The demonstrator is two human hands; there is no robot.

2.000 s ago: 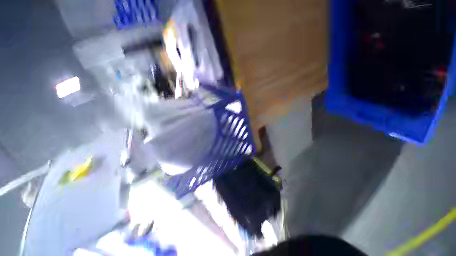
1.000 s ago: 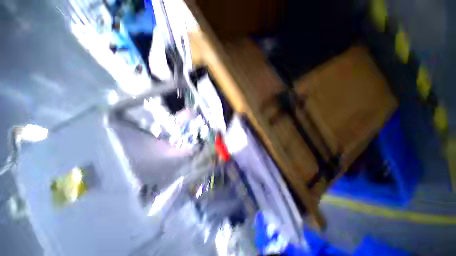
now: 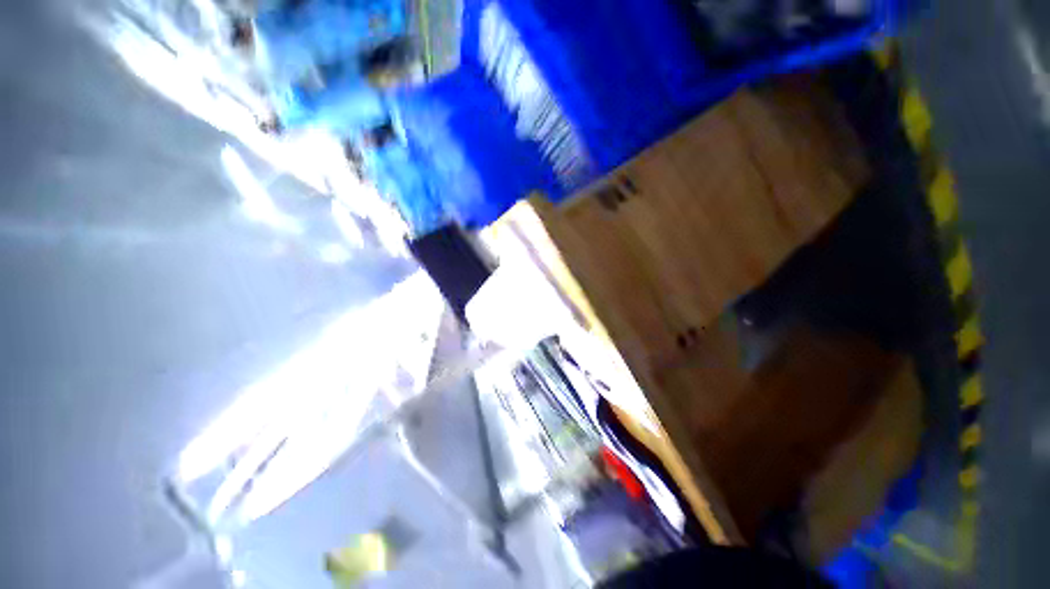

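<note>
Neither of my hands is in the picture. The view is turned sideways and blurred. A long wooden-sided bench runs through the middle, with a cluttered top where a small red item lies. A deep blue crate stands at the top centre, by the bench's end; its contents are too blurred to name. A brown box-like shape is at the lower right, beneath or beside the bench. A dark rounded shape covers the bottom edge.
Yellow-black floor tape runs down the right side on the grey floor. More blue shows at the lower right. Light blue shapes, too blurred to name, are at the upper left. Bright lamps glare left of the bench. A yellow patch is at the bottom.
The view has moved along the bench. The deep blue crate has come in at the top, and the red item, brown box-like shape and yellow patch now sit lower in the picture.
</note>
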